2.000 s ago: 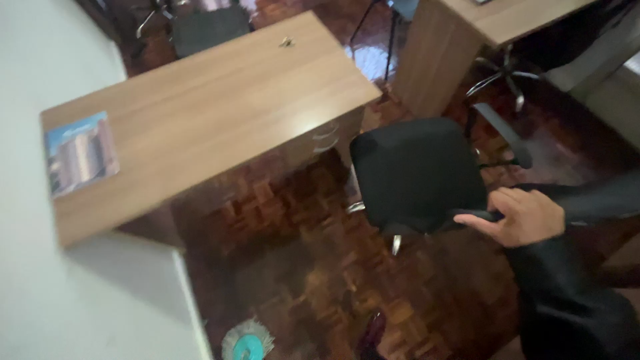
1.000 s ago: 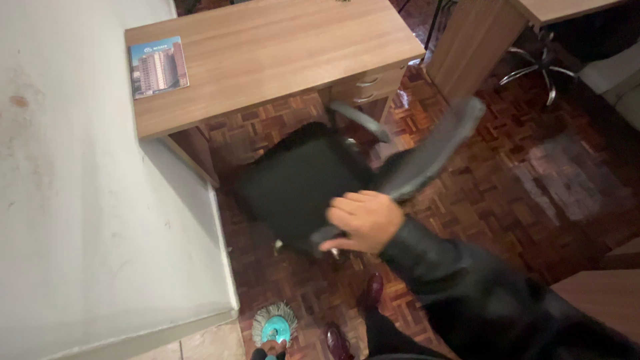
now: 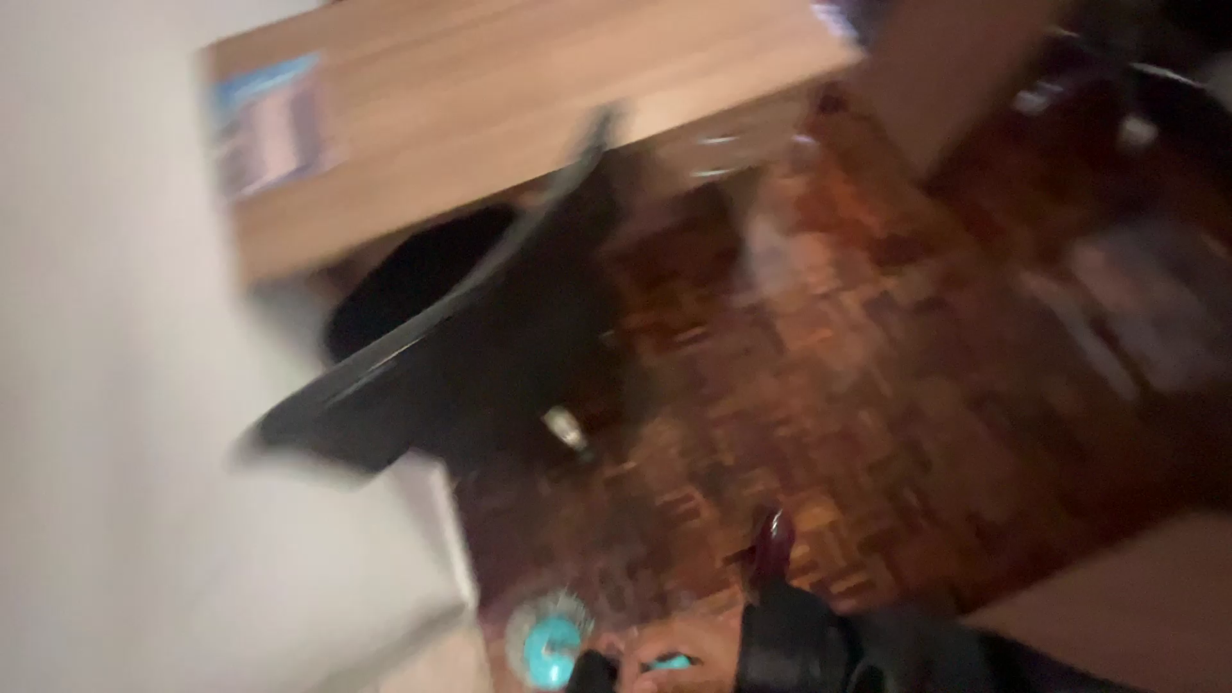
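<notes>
At the bottom edge, a mop [image 3: 551,651] shows its turquoise head and pale strings on the floor. My left hand [image 3: 630,666] is beside it, partly cut off and blurred, closed round the mop's handle. My right hand [image 3: 707,643], in a black sleeve, meets it from the right; a turquoise bit of handle shows between the two, and blur hides whether the right fingers grip it. Neither hand touches the black office chair [image 3: 452,375], whose curved back faces me, with its seat partly under the wooden desk [image 3: 539,106].
A brochure with a building picture [image 3: 279,130] lies on the desk's left end. The white wall [image 3: 115,385] runs along the left. A second wooden desk [image 3: 948,77] and a chair base [image 3: 1136,125] are at upper right. One dark red shoe [image 3: 773,547] stands on the parquet floor [image 3: 818,385].
The chair has turned and moved toward the desk and wall. My right hand has let go of its back and come down beside my left hand at the mop.
</notes>
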